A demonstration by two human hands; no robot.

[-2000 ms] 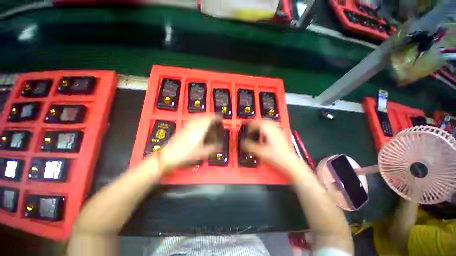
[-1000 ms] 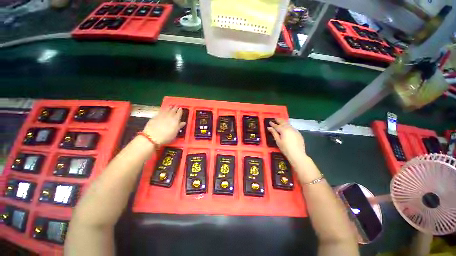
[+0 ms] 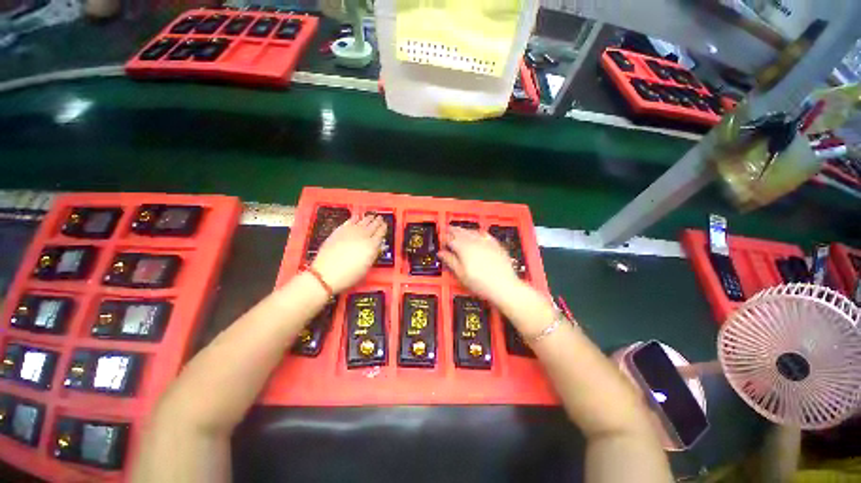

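Observation:
A red tray (image 3: 444, 385) lies in front of me with black flip phones in two rows of pockets. The front-row phones (image 3: 418, 330) show a gold emblem on their backs, likely on battery packs. My left hand (image 3: 351, 253) is over the back row, fingertips on the second phone (image 3: 385, 247) from the left. My right hand (image 3: 480, 261) is at the fourth back-row phone (image 3: 464, 229), covering most of it. The middle back-row phone (image 3: 421, 247) lies uncovered between my hands. Whether the fingers grip or only press cannot be told.
A second red tray (image 3: 203, 311) of phones is at left. A hanging plastic bin (image 3: 451, 57), metal post (image 3: 651, 193), smartphone (image 3: 668, 394) on a pink fan base and desk fan (image 3: 791, 357) stand around. More red trays (image 3: 281, 68) lie beyond the green belt (image 3: 236, 141). A person's arm (image 3: 782, 453) shows lower right.
Both hands have moved inward along the back row, from the outermost phones to the second and fourth. The outer back-row phones are now more exposed. The whole view has shifted slightly.

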